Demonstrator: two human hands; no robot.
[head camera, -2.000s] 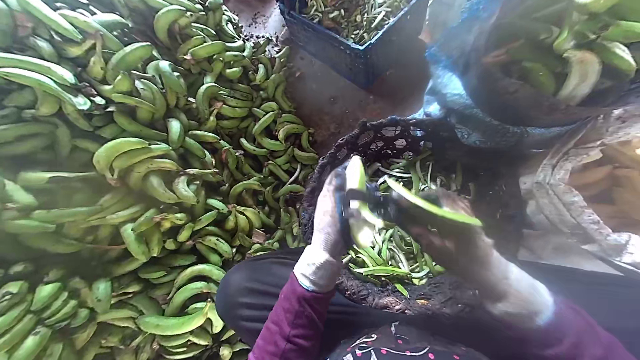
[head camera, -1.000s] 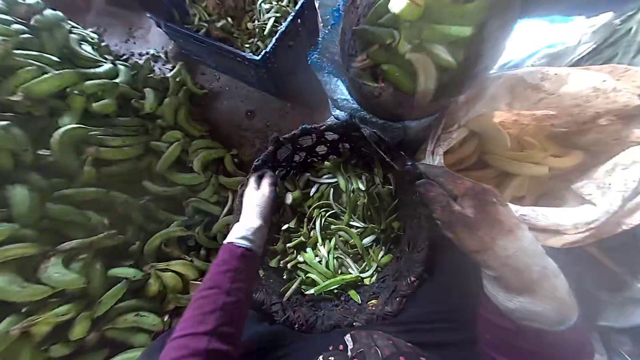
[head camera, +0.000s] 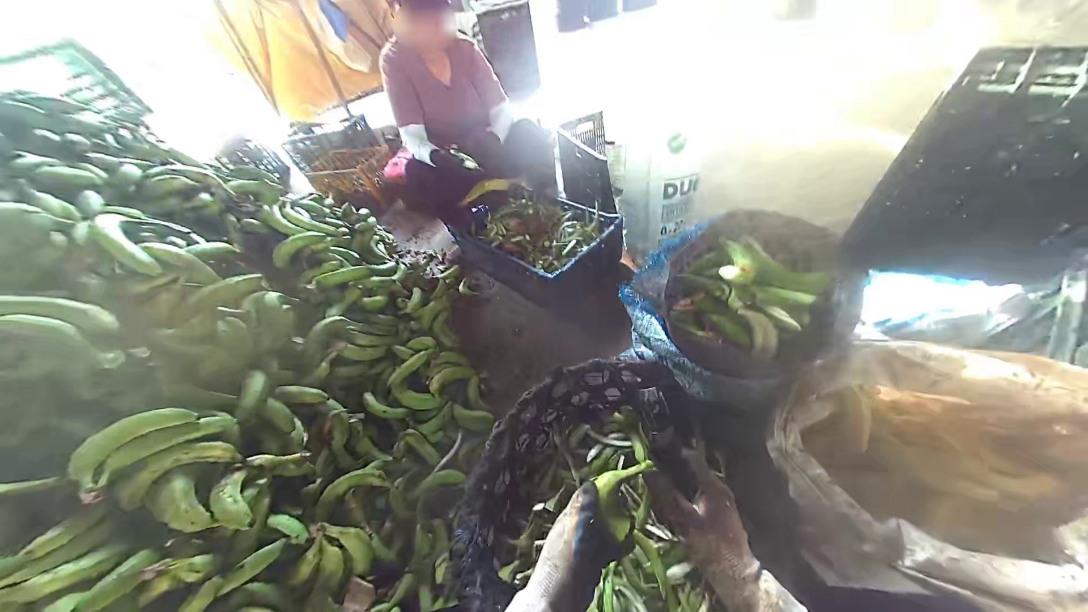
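My left hand (head camera: 582, 540), in a glove with a dark palm, is closed around a green plantain (head camera: 619, 497) above a dark mesh-sided basket (head camera: 508, 463). Close on its right is my right hand (head camera: 710, 527), in a stained glove; its fingers are blurred and in shadow, so whether it holds anything cannot be told. Green peel strips (head camera: 650, 561) fill the basket below both hands. A large heap of green plantains (head camera: 331, 357) spreads over the left side.
A blue crate (head camera: 544, 285) of peels stands ahead, with a seated co-worker (head camera: 446, 93) behind it. Right of the basket are a round container (head camera: 756, 365) of green plantains and a pale sack (head camera: 926, 544) holding peeled ones. A dark crate (head camera: 960, 170) stands upper right.
The view has tilted up, showing the co-worker. My left hand, at the basket's left rim a second ago, now holds a green plantain over the peels. My right hand has come in beside it.
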